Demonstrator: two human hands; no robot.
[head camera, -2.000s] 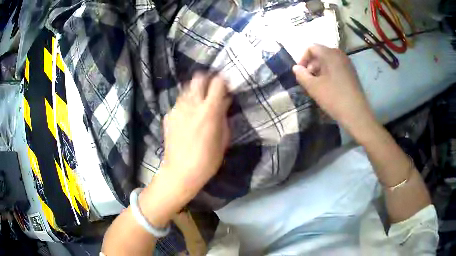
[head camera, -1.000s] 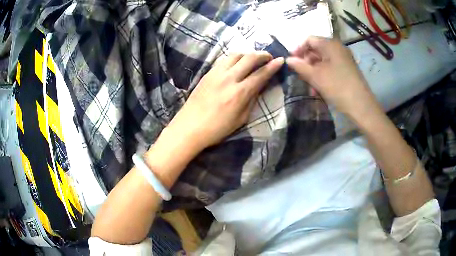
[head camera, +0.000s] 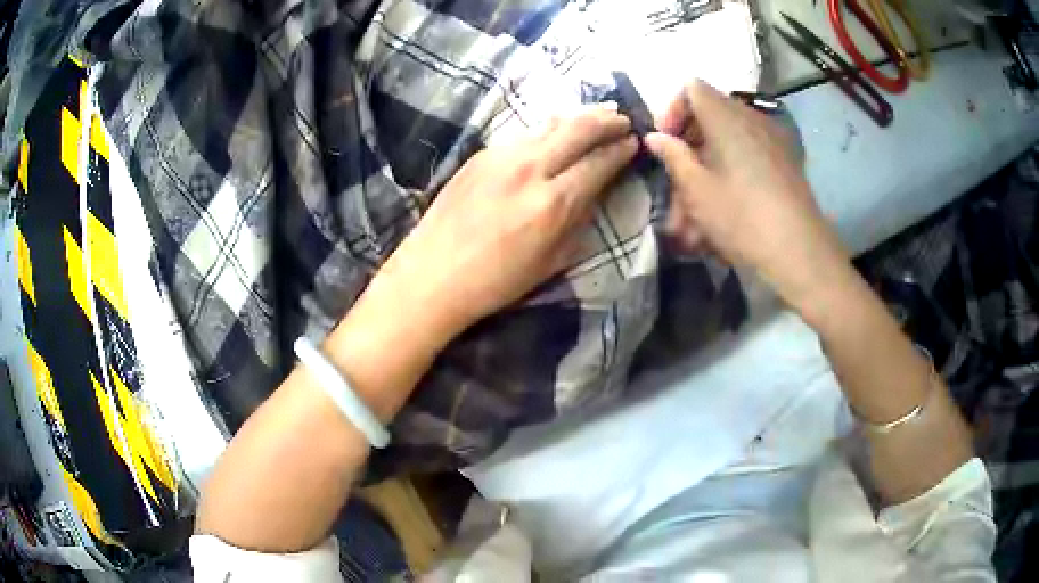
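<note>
The plaid fabric (head camera: 513,364), black, grey and white, lies over the machine table and hangs over my lap. My left hand (head camera: 547,182) lies on it, its fingertips pinching the fabric's edge near the bright, glaring bed. My right hand (head camera: 723,171) pinches the same dark edge just to the right, its fingertips almost touching those of the left. The exact fold between the fingertips is too small to tell. The machine bed (head camera: 706,57) is washed out by glare above the hands.
Dark thread snips (head camera: 837,74) lie on the table (head camera: 911,148) right of the bed, beside scissors with red and yellow-orange loops (head camera: 868,46). Black-yellow hazard tape (head camera: 71,296) runs down the table's left side. A small dark and shiny piece (head camera: 761,103) shows behind my right hand.
My left hand has moved right and up from the middle of the fabric to its edge. My right hand has come in beside it, and both now pinch the edge. The view has shifted slightly.
</note>
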